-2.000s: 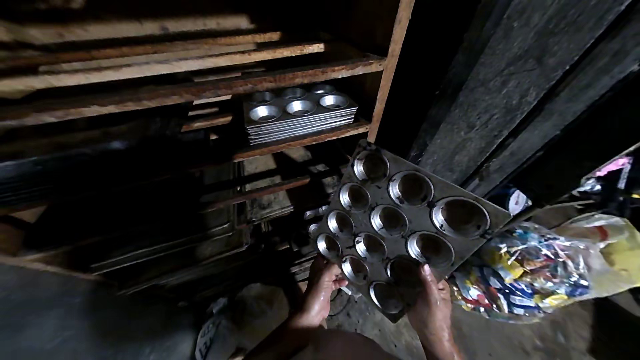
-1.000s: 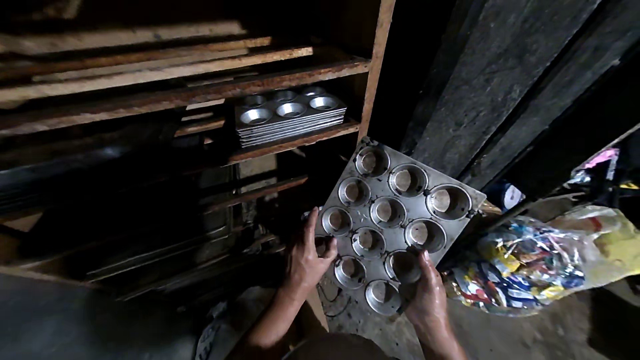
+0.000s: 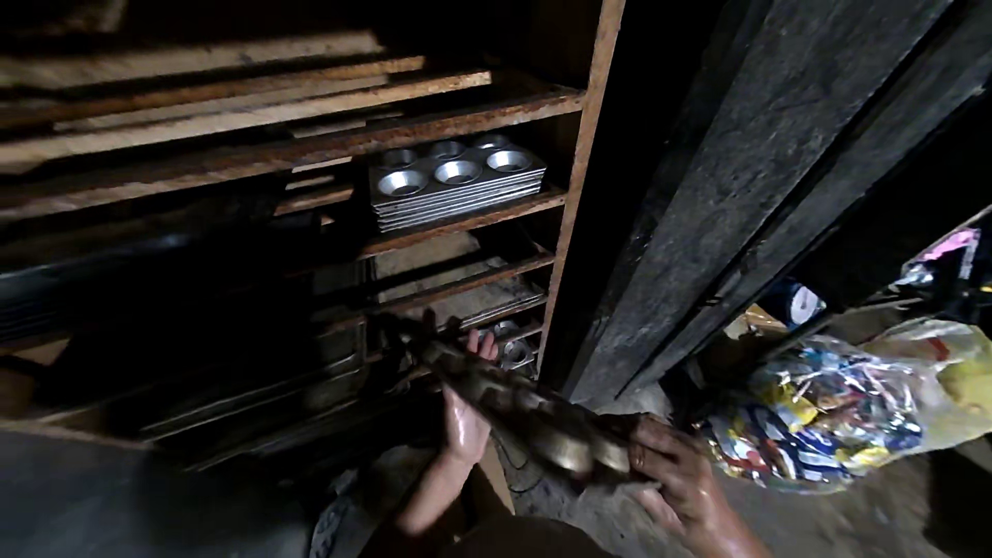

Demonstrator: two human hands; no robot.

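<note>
A metal muffin tin [image 3: 527, 403], blurred and seen nearly edge-on with its cup undersides showing, slants across the lower middle. My right hand [image 3: 674, 469] grips its near right end. Behind its far left part is my left hand [image 3: 465, 418], palm toward the pan with the fingertips raised; whether those fingers grip it is hidden. A stack of shiny muffin tins [image 3: 457, 186] rests on a shelf above and beyond my left hand. Lower in the rack, flat trays [image 3: 496, 298] and another cupped pan [image 3: 515, 353] are partly visible.
The wooden rack [image 3: 593, 116] has slatted shelves at left and centre. Dark wooden boards [image 3: 721, 194] stand to its right. On the floor at right lies a clear plastic bag [image 3: 845, 411] full of colourful wrappers. The rack's left interior is very dark.
The muffin tin, cup openings facing me in both earlier frames, has been tipped nearly edge-on. My left hand has moved from its left edge to behind it.
</note>
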